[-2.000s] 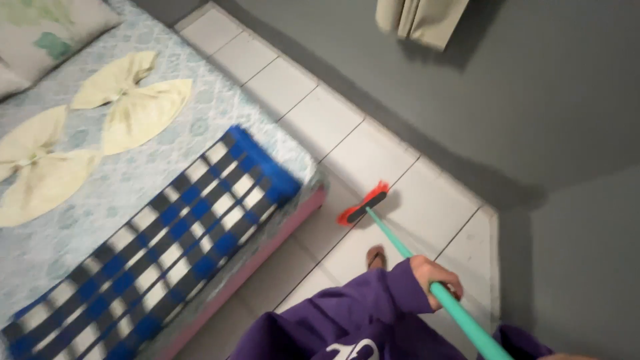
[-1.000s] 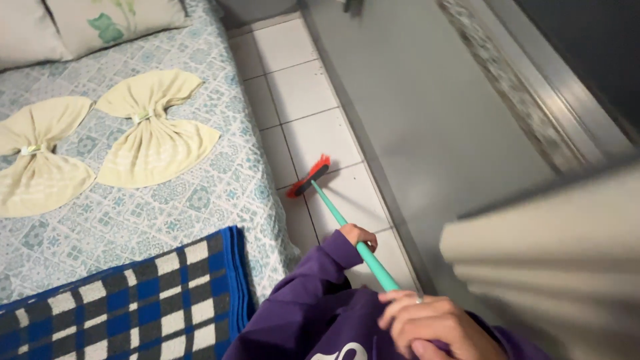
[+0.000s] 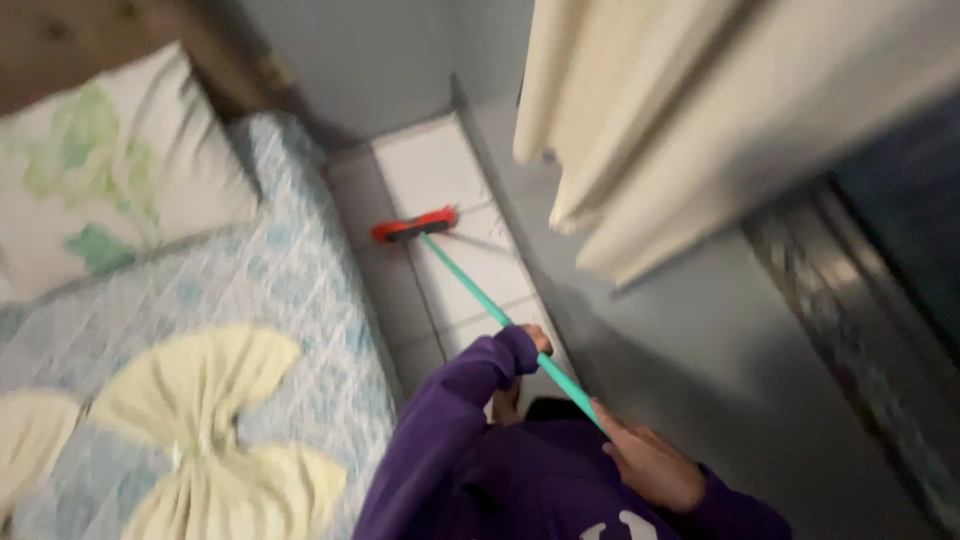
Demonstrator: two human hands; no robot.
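Note:
A broom with red bristles and a dark head rests on the white floor tiles, beside the bed. Its green handle slants down toward my body. My left hand, in a purple sleeve, is wrapped around the middle of this handle, partly hidden by the cuff. Nearer to me, my right hand holds the handle's upper part, its fingers fairly straight and the handle's end hidden behind them.
To the left is a bed with a patterned cover, a leaf-print pillow and a pale yellow cloth tied as a bow. Cream curtains hang at the right, before the grey wall. A narrow tiled strip ends at a wall corner.
The broom head has moved along the floor strip, toward the pillow end of the bed. My view has shifted that way too, with the curtains now large at the right.

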